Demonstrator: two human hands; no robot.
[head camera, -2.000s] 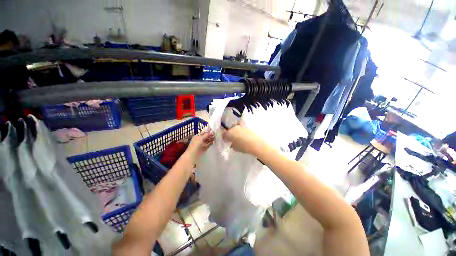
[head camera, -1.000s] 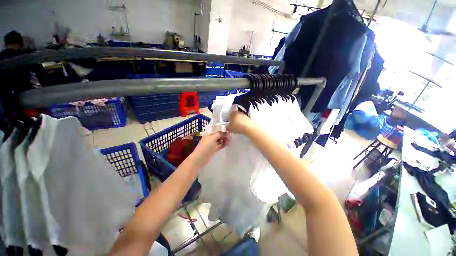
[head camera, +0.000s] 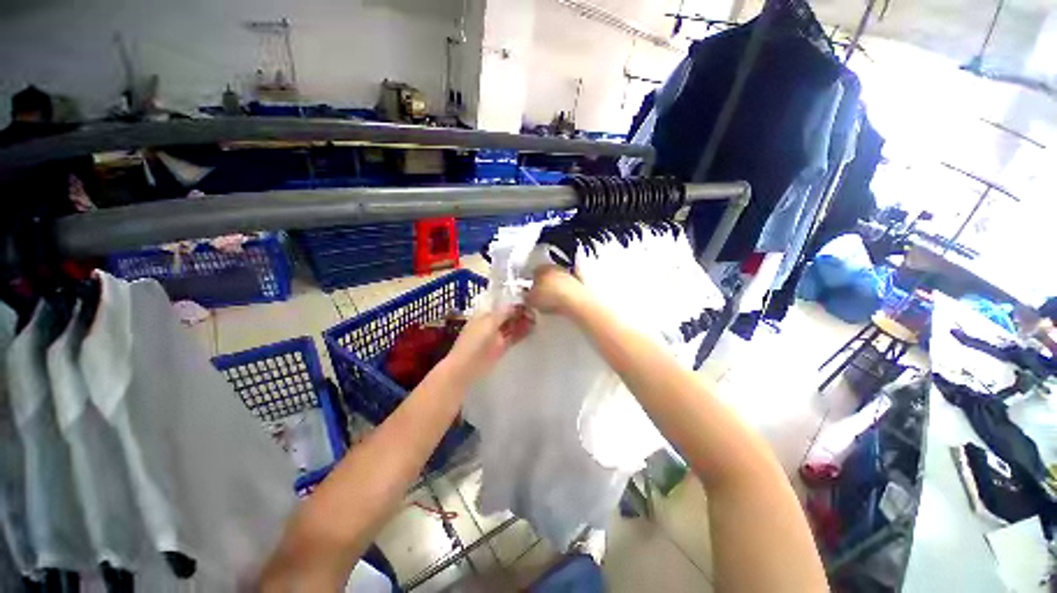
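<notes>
A white sleeveless blouse hangs from the rail in front of me. My left hand pinches its front near the top with the fingertips. My right hand is beside it, slightly higher, its fingers bent at the blouse's upper front edge. The fingertips of both hands are close together; a button is too small to see. More white garments hang bunched to the right on black hangers. Other white sleeveless garments hang at the left.
A grey metal rail crosses at chest height, with a second bar behind. Blue crates and a red stool stand on the floor beyond. Dark garments hang at the right, near a cloth-strewn worktable and round stool.
Compared with two seconds ago, my left hand is a little further right, nearer my right hand. The view has shifted slightly. Both hands stay at the blouse's upper front.
</notes>
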